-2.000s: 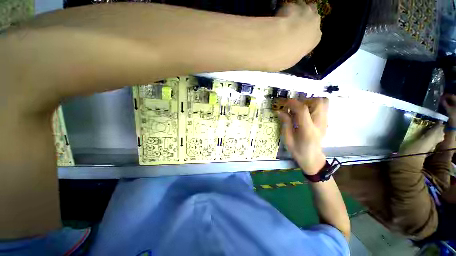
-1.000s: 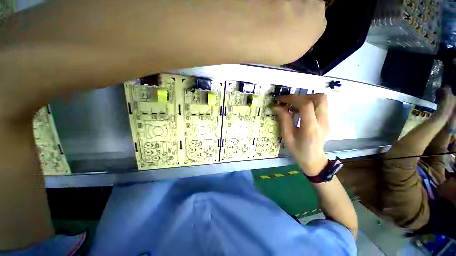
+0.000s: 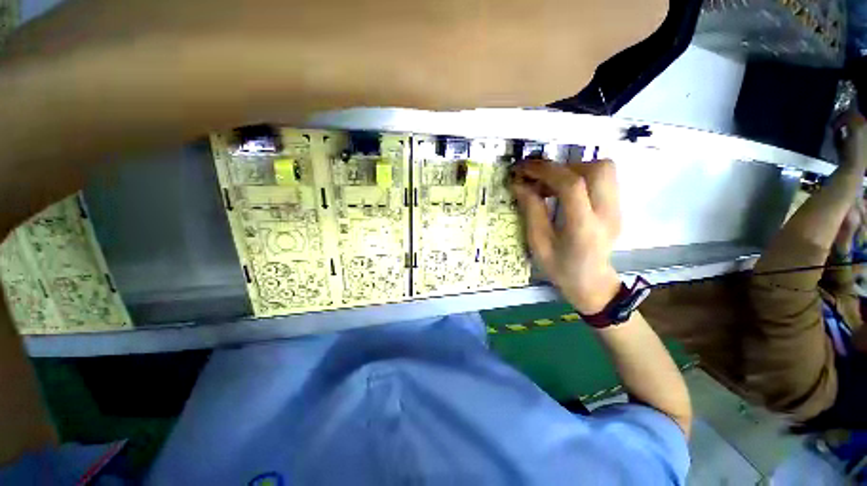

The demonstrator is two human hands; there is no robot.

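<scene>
A cream printed circuit board panel of several narrow boards lies in the track before me. Black components stand along its far edge, with yellow blocks just nearer on three boards. My right hand, with a maroon wrist strap, is over the right board's far end. Its thumb and fingertips pinch a small dark brownish part at the board; the fingers partly hide it. My left arm crosses the top; its hand is over a black bin, fingers beyond the top edge.
Metal track rails run left to right. Another cream panel lies at left, partly behind my left arm. Stacked translucent trays and a dark bin stand at upper right. A thin cord runs right from my strap. Another person's brown sleeve is at right.
The view has shifted; the panel appears slightly farther left and higher. My left hand has moved right and up, its fingers leaving the picture. My right hand stays at the right board's far end.
</scene>
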